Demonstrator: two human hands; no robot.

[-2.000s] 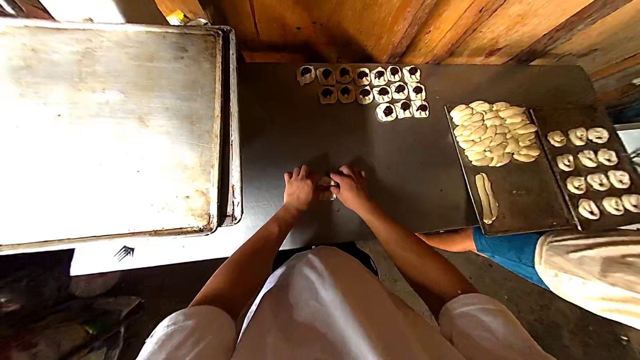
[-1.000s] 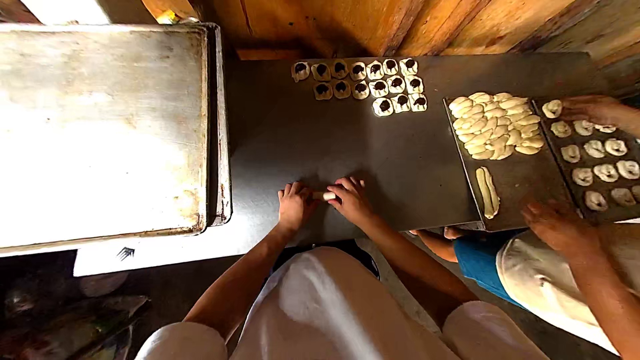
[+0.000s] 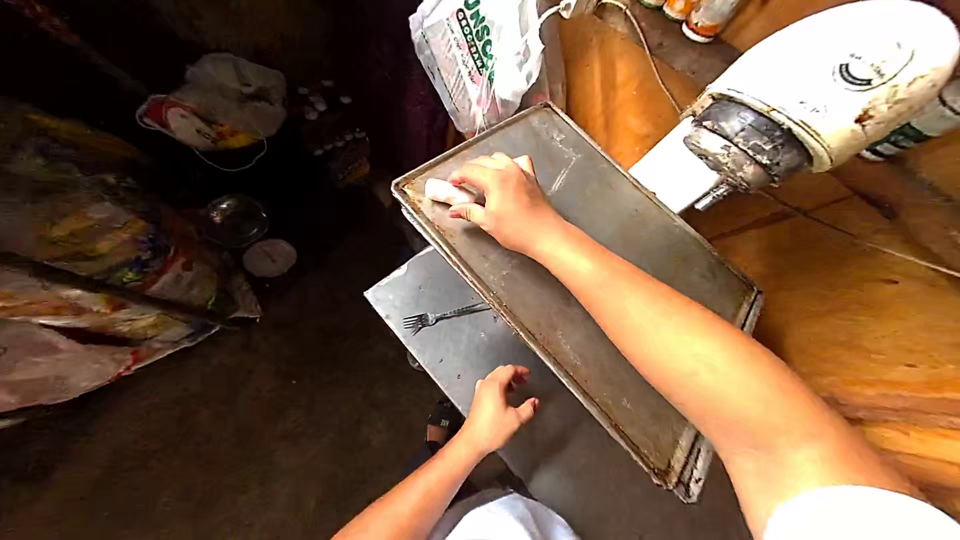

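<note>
My right hand (image 3: 499, 196) reaches over the stacked metal baking trays (image 3: 592, 300), with thumb and fingers on a small whitish piece of dough (image 3: 448, 191) near the top tray's far left corner. The dough rests on or just above the tray surface; the exact gap cannot be told. Below the trays' near edge, my left hand (image 3: 504, 409) is over the metal table (image 3: 450, 352), fingers curved and apart, holding nothing. A metal fork (image 3: 444, 316) lies on the table between my left hand and the trays, its handle end reaching the trays' edge.
A stand mixer (image 3: 817, 97) is at the upper right beside the trays. A white plastic bag (image 3: 480, 64) with printing hangs beyond them. Jars (image 3: 709, 15) stand at the top. On the left, a bucket with plastic on it (image 3: 217, 112) and colourful sheeting (image 3: 112, 300) are on the dark floor.
The view has swung far left to the trays. My right hand has moved from the table to the top tray with the dough; my left hand has come off the dough and is apart from it.
</note>
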